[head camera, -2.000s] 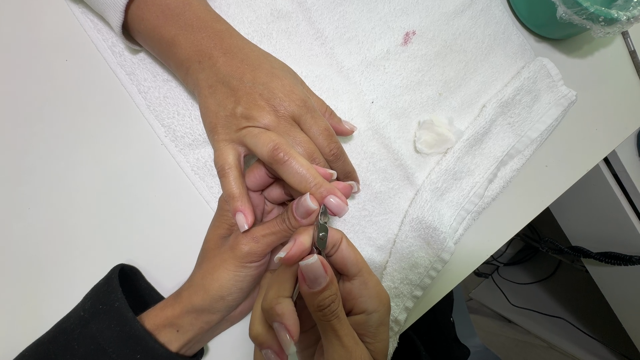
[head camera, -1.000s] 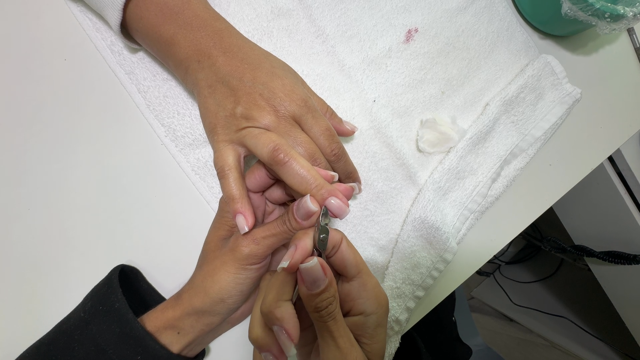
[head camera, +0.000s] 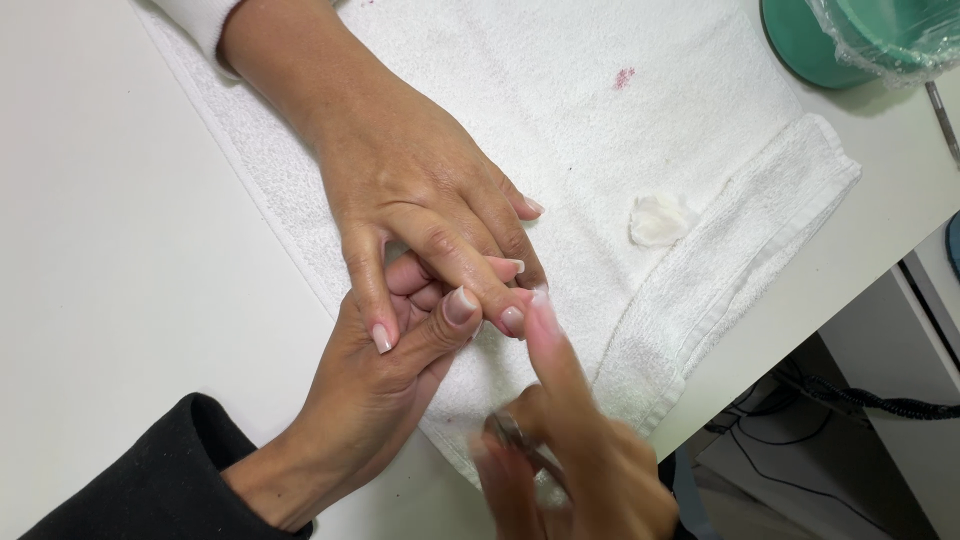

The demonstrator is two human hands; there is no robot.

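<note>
Another person's hand (head camera: 420, 172) lies palm down over the towel, coming from a white sleeve at the upper left. My left hand (head camera: 382, 360), in a black sleeve, holds one of its fingers (head camera: 465, 262) from below, with my thumb beside the fingertip. My right hand (head camera: 585, 435), partly blurred, holds a metal cuticle nipper (head camera: 521, 442) down in its curled fingers. One extended finger of my right hand touches or nearly touches the held fingertip. The nipper's handles are mostly hidden by my hand.
A white towel (head camera: 555, 150) with a reddish stain (head camera: 624, 77) covers part of the white table (head camera: 112, 262). On it lies a cotton piece (head camera: 661, 219). A green bowl (head camera: 817, 45) with plastic film and a metal tool (head camera: 942, 124) are upper right. Cables (head camera: 877, 401) hang beyond the table edge.
The nipper was at the held fingertip in the earlier frames; my right hand has drawn it down and away, and one finger now reaches up to that fingertip. My left hand keeps its hold.
</note>
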